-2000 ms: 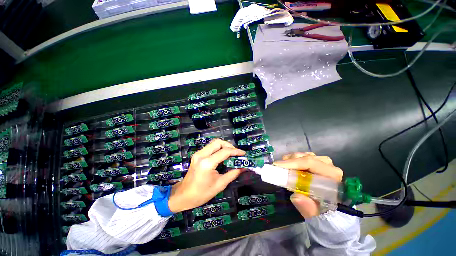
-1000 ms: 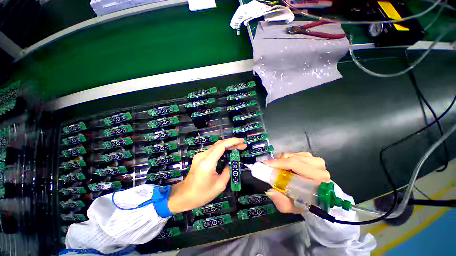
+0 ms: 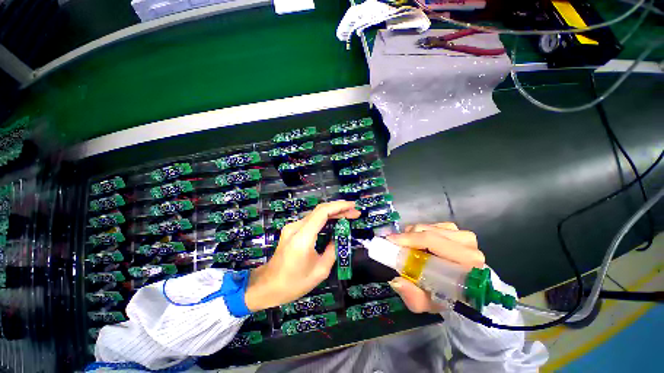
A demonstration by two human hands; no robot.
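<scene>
My left hand (image 3: 298,255) holds a narrow green circuit board (image 3: 344,249) upright on end, at its fingertips above the blister tray (image 3: 196,218). My right hand (image 3: 437,258) grips the clear-white glue syringe (image 3: 444,278), which has a yellow-amber band and a green cap at the rear. The syringe tip points left at the board's right edge; whether it touches cannot be told. The tray holds several columns of similar boards. A blue band is at my left cuff.
A green belt with a pale rail (image 3: 218,124) runs behind the tray. Pliers with red handles (image 3: 466,44) lie on a greyish sheet (image 3: 437,95). A white crumpled item (image 3: 378,18) and a black device (image 3: 575,33) are at the back. Stacked trays stand left. A black cable and clear hose loop at right.
Since two seconds ago the board has turned from lying level to upright on end, and the syringe has shifted slightly left and down. Over the last second both hands have barely moved.
</scene>
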